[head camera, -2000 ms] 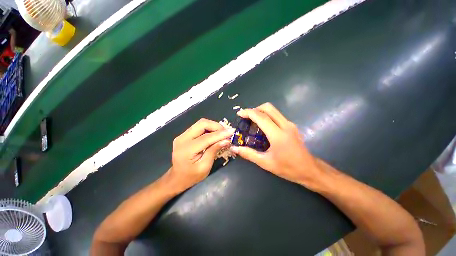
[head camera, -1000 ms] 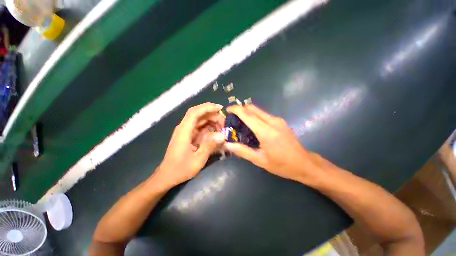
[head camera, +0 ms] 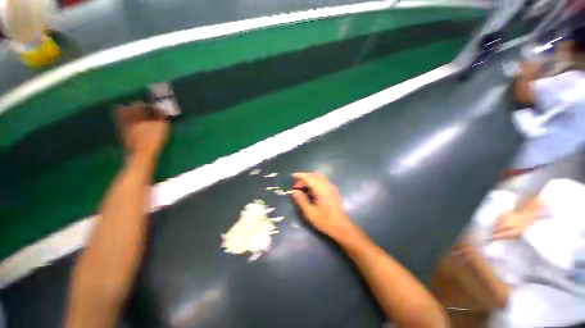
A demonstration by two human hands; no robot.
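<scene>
My left hand (head camera: pixel 142 128) is stretched out over the green belt, palm down and blurred. A phone unit (head camera: pixel 165 99) with a whitish face and dark marks is at its thumb side, touching or very near; blur hides whether the hand grips it. My right hand (head camera: pixel 321 202) is low over the bench, fingers curled. Its fingertips are beside small pale pieces (head camera: pixel 276 190); I cannot tell if it pinches one. A loose heap of pale pieces (head camera: pixel 250 230) lies left of and below the right hand, with a few strays above it.
The white edge rail (head camera: pixel 244 152) runs between the bench and the green belt (head camera: pixel 282 122). A pale fan with a yellow base (head camera: pixel 42 52) stands at the far left. People in white shirts (head camera: pixel 558 102) sit at the right. A brown box (head camera: pixel 455 282) is at the lower right.
My hands have parted. The left has moved up and left over the belt, where the phone unit now shows. The right stays near the pale pieces. The view has shifted and the pale heap is uncovered.
</scene>
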